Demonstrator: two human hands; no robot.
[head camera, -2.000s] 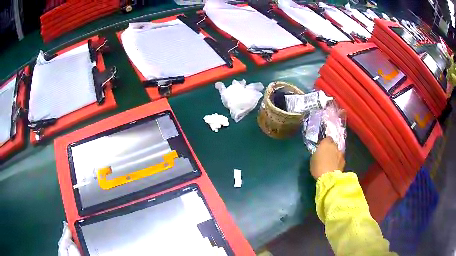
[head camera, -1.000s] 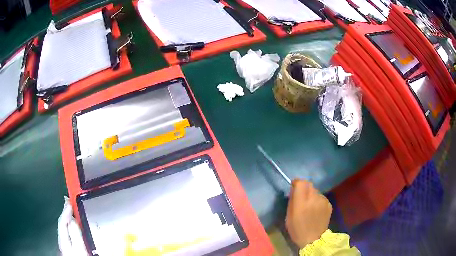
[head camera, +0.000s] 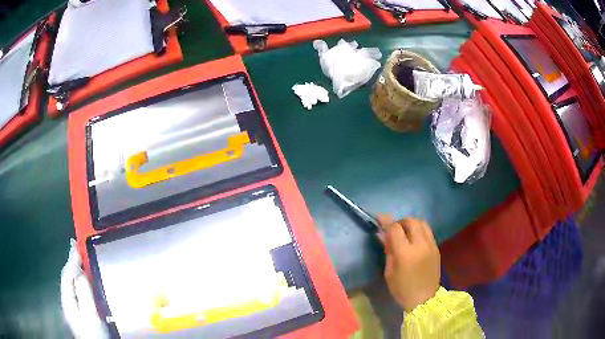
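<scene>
My bare right hand (head camera: 410, 261) holds a slim metal tool (head camera: 351, 208) over the green mat, right of the tray, its tip pointing up and left. My white-gloved left hand (head camera: 78, 291) is at the tray's lower left edge, partly cut off; its fingers are hard to make out. A red foam tray (head camera: 255, 187) carries an upper display panel (head camera: 179, 132) and a lower display panel (head camera: 199, 258), both with black borders and orange flex cables. The tool does not touch either panel.
A tape roll (head camera: 398, 99) holding a glue tube (head camera: 444, 85) stands at the upper right, beside a clear plastic bag (head camera: 461, 139). White crumpled pieces (head camera: 348, 65) lie left of it. Stacked red trays (head camera: 507, 152) stand at right. Clamped white-covered panels (head camera: 103, 40) lie behind.
Since two seconds ago, my right hand has moved from the plastic bag down and left, and now has the metal tool. The view has shifted, so the panels appear higher.
</scene>
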